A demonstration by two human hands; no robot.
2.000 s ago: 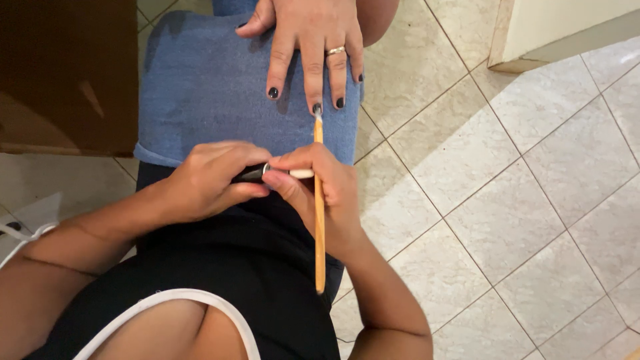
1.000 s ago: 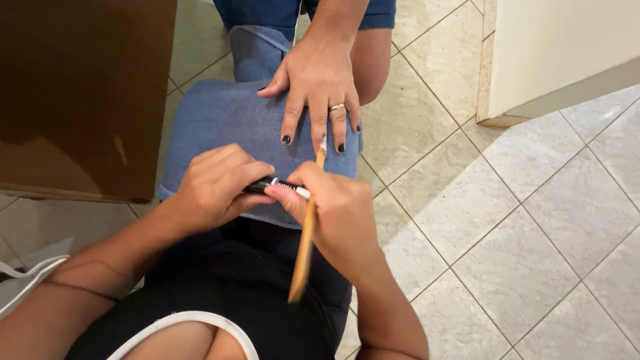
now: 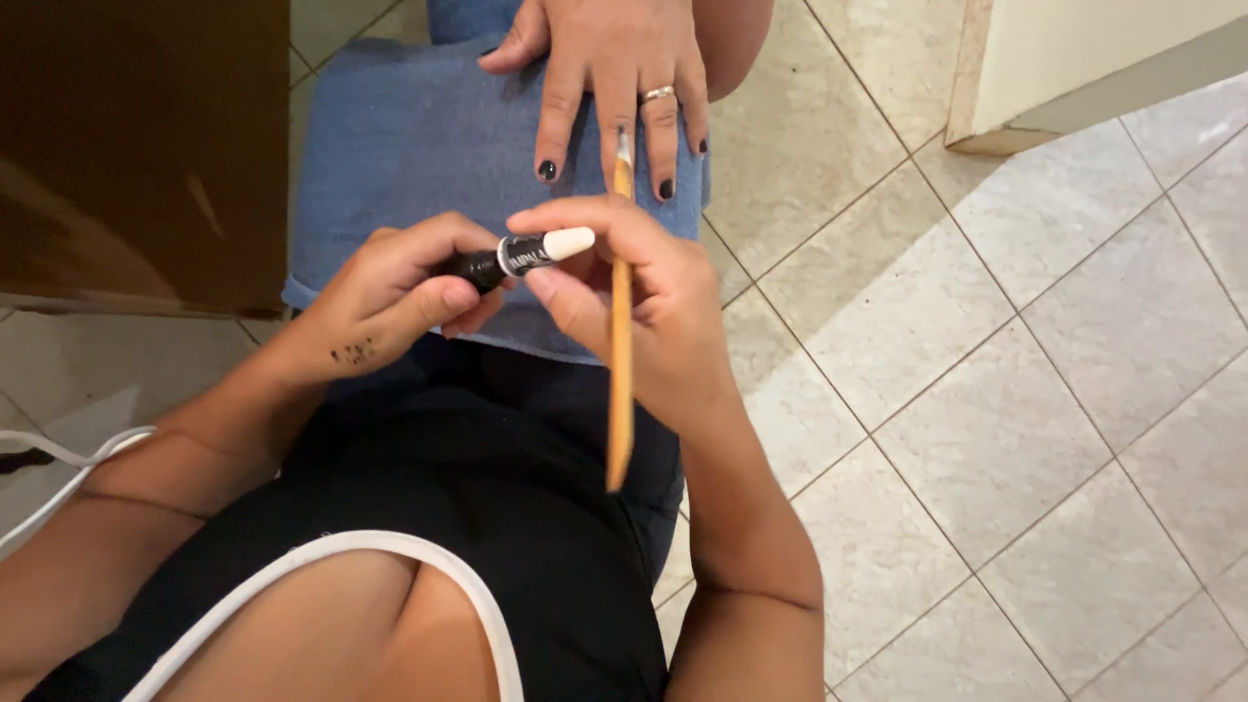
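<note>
My left hand (image 3: 409, 292) grips the black body of a small nail polish bottle (image 3: 478, 268), which has a white-tipped end (image 3: 570, 243) pointing right. The fingertips of my right hand (image 3: 634, 292) are at the bottle's banded part. A wooden stick (image 3: 621, 361), its upper tip wrapped in something whitish, also lies in my right hand, pointing away from me. Beyond it another person's hand (image 3: 614, 58), with dark polished nails and a ring (image 3: 657, 94), lies spread on a denim-covered surface (image 3: 390, 146). The stick's tip overlaps that hand's middle finger in view.
A dark brown wooden panel (image 3: 146, 175) stands at the left. At the upper right is the corner of a pale wall or cabinet (image 3: 1053, 88). Beige floor tiles (image 3: 936, 322) lie below on the right. A white cord (image 3: 88, 468) runs at the lower left.
The bottle, earlier lower between my hands, now shows its white tip tilted up to the right. The stick has swung from a slant to nearly upright in view since one second ago. The view has shifted.
</note>
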